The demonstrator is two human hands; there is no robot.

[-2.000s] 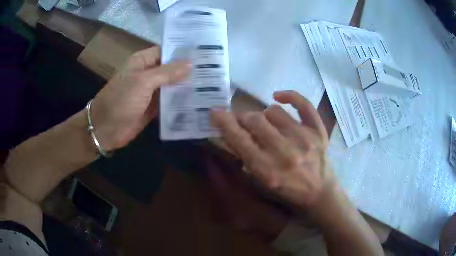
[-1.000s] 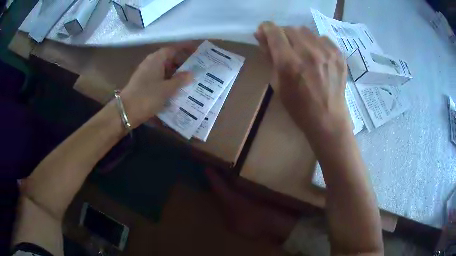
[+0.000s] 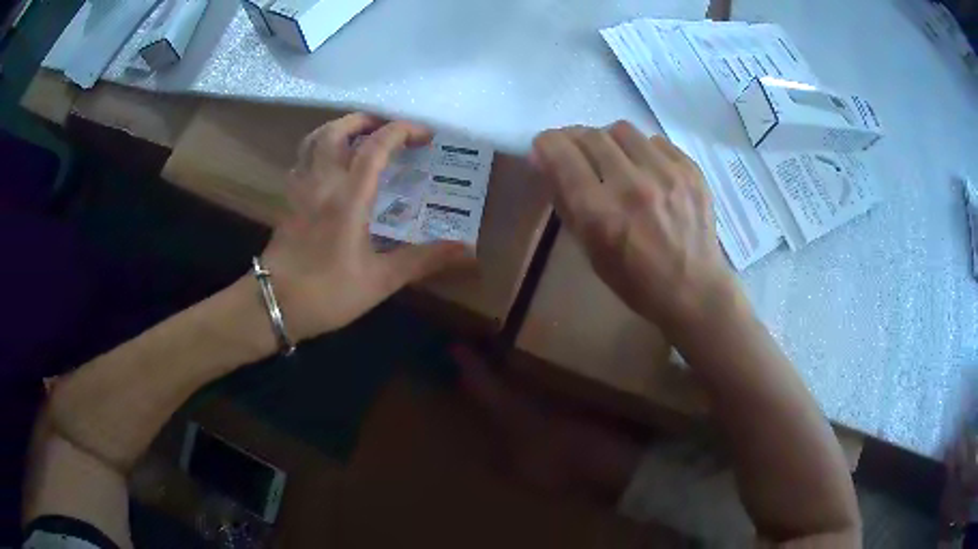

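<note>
A folded leaflet (image 3: 456, 188) lies on the brown carton, its upper end at or under the foam sheet's edge. My left hand (image 3: 349, 231) is at its left side, thumb and fingers spread, fingertips near the foam edge; whether they touch the paper is hard to tell. My right hand (image 3: 643, 209) pinches the front edge of the white foam sheet (image 3: 483, 64), which is slightly lifted off the cartons.
Fanned unfolded sheets (image 3: 740, 209) lie at right under a product box (image 3: 810, 116). More boxes (image 3: 306, 21) and white papers (image 3: 91, 38) are at upper left. The brown carton (image 3: 601, 332) has a dark gap beside it. A smartphone (image 3: 234, 472) is low at left.
My left hand held the leaflet up; now the leaflet lies on the carton and the hand is spread beside it. My right hand moved to the foam edge, lifted it, then lowered it somewhat.
</note>
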